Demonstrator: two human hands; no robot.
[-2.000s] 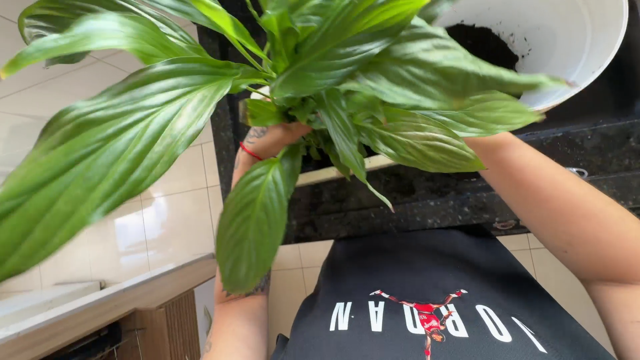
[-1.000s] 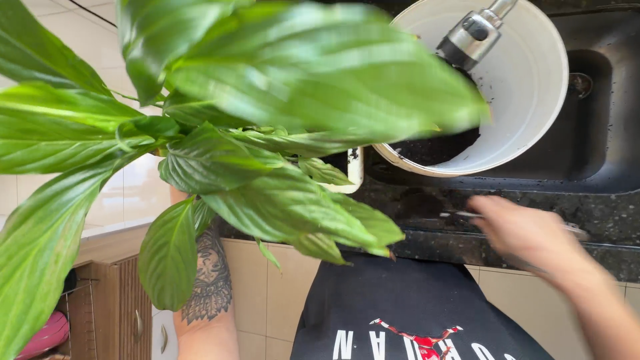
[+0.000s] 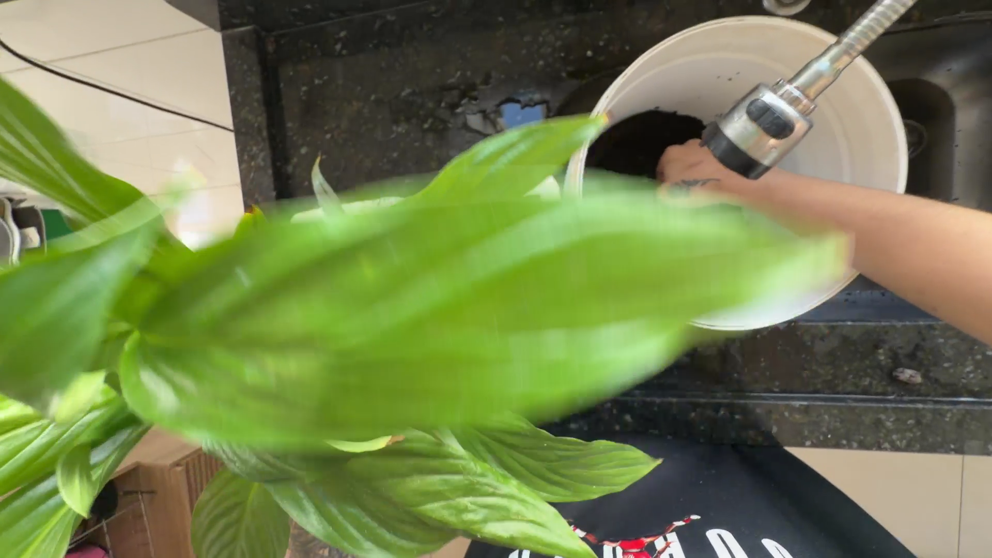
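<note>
A leafy green potted-type plant [image 3: 372, 333] with broad leaves, blurred in part, fills the left and middle of the view. My left hand is hidden behind its foliage. On the right, my right hand [image 3: 690, 167] reaches into a white plastic bucket [image 3: 860, 147], where dark soil [image 3: 647, 139] lies at the bottom. The fingers are down at the soil and mostly hidden, so their hold cannot be made out. Over the wrist hangs a metal faucet spray head [image 3: 763, 128] on a flexible hose.
The bucket stands in a dark sink basin [image 3: 922, 116] set in a black speckled stone counter [image 3: 349, 93] that has a wet patch. A small pale scrap [image 3: 907, 376] lies on the front edge. A wooden cabinet [image 3: 167, 473] is at the lower left.
My right hand has moved from the counter's front edge into the bucket. The plant's leaves have swung across more of the view, and my left forearm, visible before, is now hidden.
</note>
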